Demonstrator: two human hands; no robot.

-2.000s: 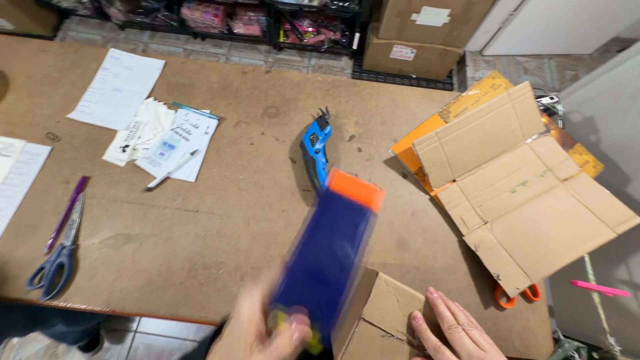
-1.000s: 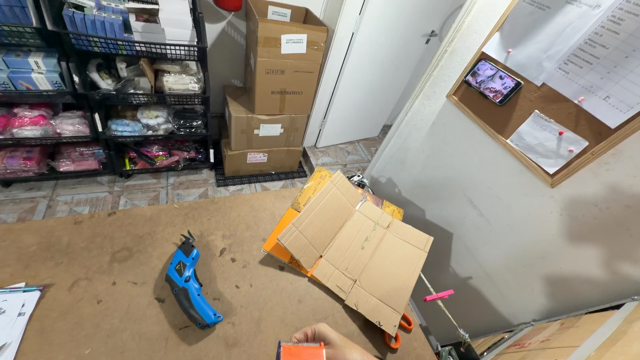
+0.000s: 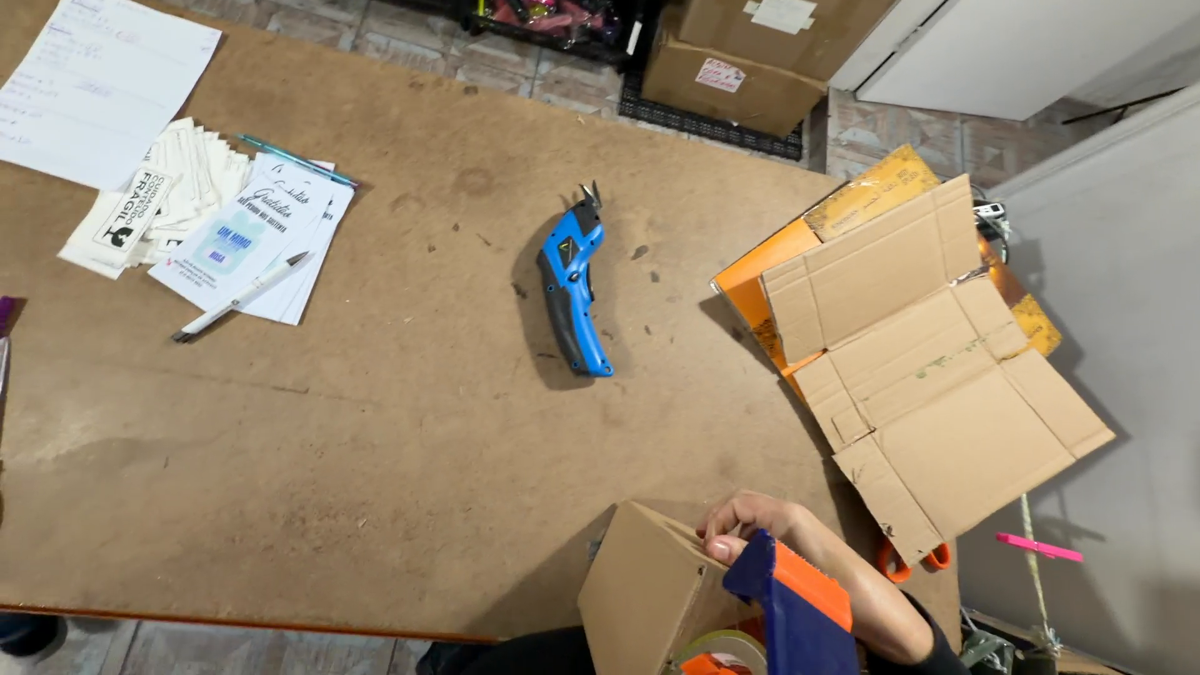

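Note:
At the bottom edge of the view, a cardboard box (image 3: 647,581) stands tilted. My right hand (image 3: 750,525) reaches in from the right, its curled fingers and thumb on the box's upper edge. In front of that forearm is a blue and orange tape dispenser (image 3: 806,609), and a roll of tape (image 3: 727,652) shows low beside it; what holds the dispenser is out of view. My left hand is outside the frame; a black sleeve or garment shows left of the box. Further up the table lies a blue and black cordless cutter (image 3: 574,291), untouched.
Flattened cardboard (image 3: 947,375) lies over an orange sheet (image 3: 778,272) at the right, with orange scissor handles (image 3: 895,562) beneath. Printed cards (image 3: 253,234), a white pen (image 3: 244,295), stickers (image 3: 141,220) and a paper sheet (image 3: 103,84) lie left. A wall stands right.
Two seconds ago my left hand held the dispenser in sight; now that hand is out of view. The dispenser is now over the box's right side. The view swung up and back.

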